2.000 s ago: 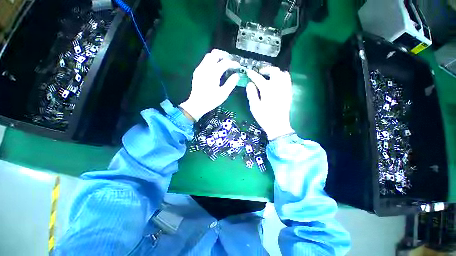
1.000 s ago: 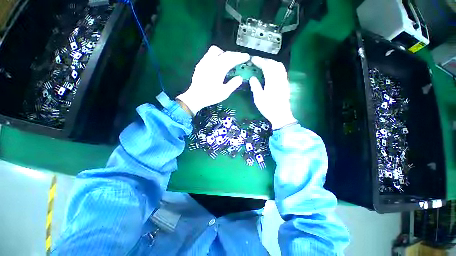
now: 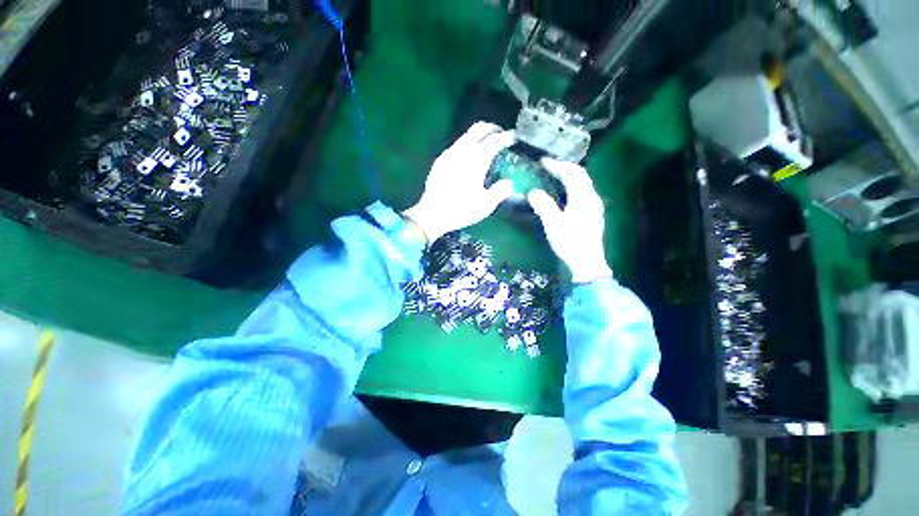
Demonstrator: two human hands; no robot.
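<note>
My gloved left hand (image 3: 466,186) and gloved right hand (image 3: 577,220) are at the two sides of the lower die, with its teal plate (image 3: 522,173) showing between them. The fingertips are blurred and partly hidden, so I cannot tell whether they hold a part. The silver upper die (image 3: 552,129) stands just behind my fingers. A loose pile of transistors (image 3: 474,290) with striped metal legs lies on the green mat in front of my wrists.
A black bin (image 3: 207,227) with many parts is at left, another black bin (image 3: 781,418) at right. A blue cord (image 3: 355,101) runs toward my left sleeve. A white boxed device (image 3: 741,116) stands behind the right bin. A clear plastic bag (image 3: 885,343) lies far right.
The view has turned and shifted, so the press and both bins appear displaced. My hands stay around the lower die, and my right fingers have moved slightly apart from the left ones.
</note>
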